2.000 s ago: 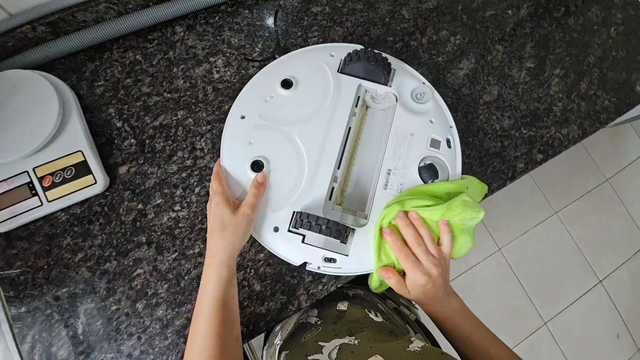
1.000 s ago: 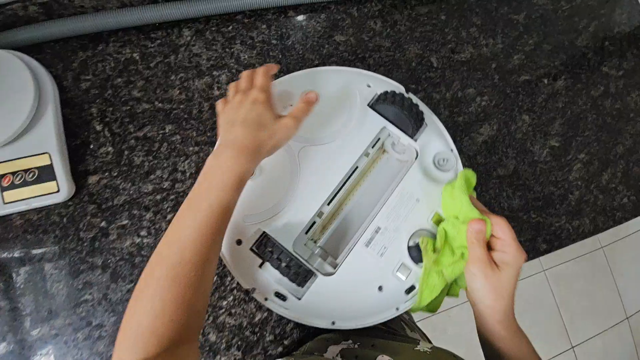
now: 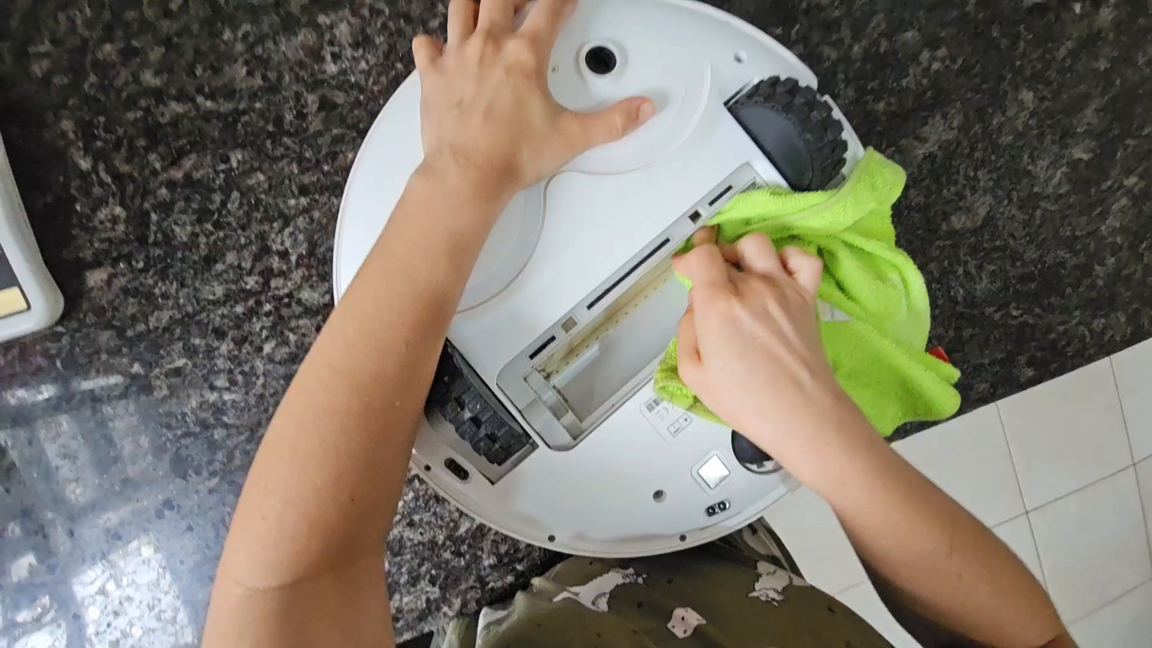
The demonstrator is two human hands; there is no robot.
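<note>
A round white robot vacuum cleaner lies upside down on the dark granite counter, its two black treaded wheels and long brush recess facing up. My left hand rests spread on its upper left underside, thumb stretched to the right, gripping nothing. My right hand pinches a bright green cloth, with fingertips at the upper right end of the brush recess. The cloth drapes over the cleaner's right side and partly covers the right wheel. Part of the small front caster shows below my right wrist.
The granite countertop extends around the cleaner, with light reflected at its lower left. A white kitchen scale is partly in view at the left edge. Pale floor tiles lie beyond the counter at the lower right.
My right hand has brought the cloth from the cleaner's right edge onto the brush recess. My left hand, blurred and raised-looking one second ago, now lies on the underside. The view is closer.
</note>
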